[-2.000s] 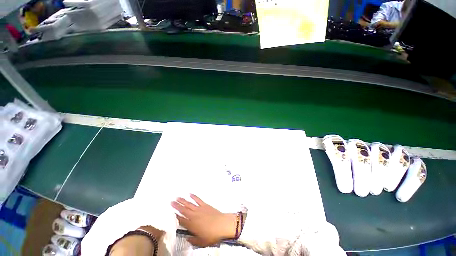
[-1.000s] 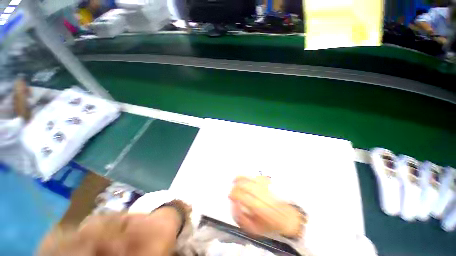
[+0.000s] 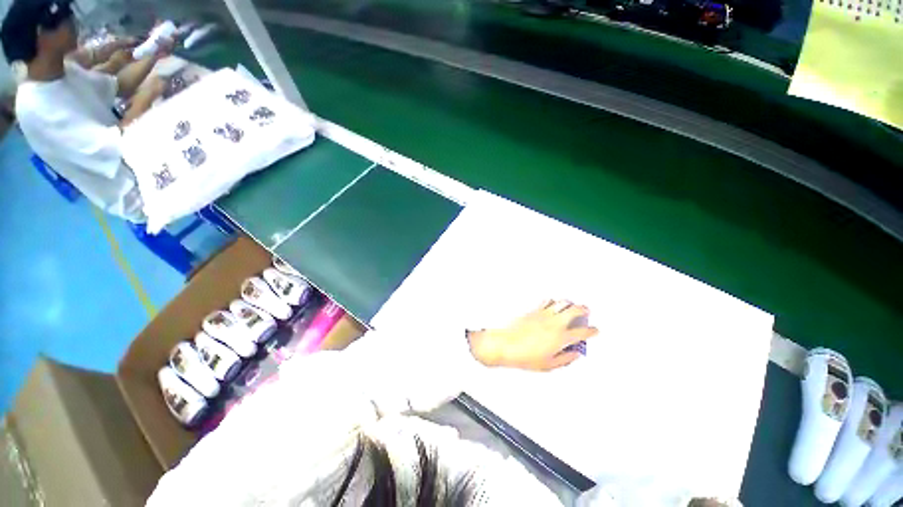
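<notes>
The white work mat (image 3: 653, 297) lies on the green bench in front of me. My left hand (image 3: 545, 337) is palm down on its middle, with bent fingers over a small grey-blue patch with dark marks (image 3: 578, 347). The fingers hide most of it, and I cannot tell whether they grip it. Only a sliver of skin, apparently my right hand (image 3: 715, 503), shows at the bottom edge. White thermometer-like devices (image 3: 824, 416) stand in a row on the bench at the right, cut off by the edge.
An open carton (image 3: 149, 347) at lower left holds rows of white devices (image 3: 203, 356) and pink material. A whitish tray (image 3: 218, 139) with dark parts lies at the bench's left end. A seated person (image 3: 74, 129) is beyond. A green belt (image 3: 554, 149) runs behind; yellow paper (image 3: 852, 59) hangs upper right.
The view has swung left, bringing the carton and seated person into sight. My left hand has come from the lower left onto the mat. My right hand has left the mat's middle.
</notes>
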